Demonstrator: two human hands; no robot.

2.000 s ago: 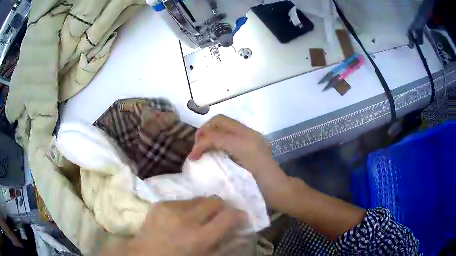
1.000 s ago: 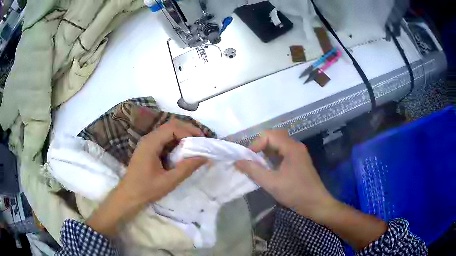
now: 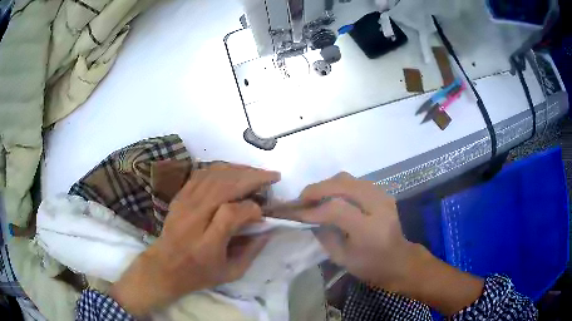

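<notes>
My left hand (image 3: 204, 235) and my right hand (image 3: 360, 229) both grip the folded edge of a white inner fabric (image 3: 270, 263), with a strip of brown cloth along it between the fingers. The checked lining (image 3: 128, 182) lies on the table just beyond my left hand. White padded cloth (image 3: 81, 235) bulges to the left of that hand. The cream quilted jacket shell (image 3: 22, 119) runs down the far left side. My fingers partly hide the held edge.
The sewing machine's needle area (image 3: 291, 53) is at the top centre. A black pad (image 3: 378, 34), brown patches (image 3: 413, 80) and blue and pink snips (image 3: 442, 100) lie right of it. Black cords (image 3: 483, 113) cross the table edge. A blue crate (image 3: 508, 226) stands at right.
Since the oldest frame, both hands have come together on the white fabric. Since one second ago, the held edge has turned and brown cloth shows between the fingers. The camera view has shifted.
</notes>
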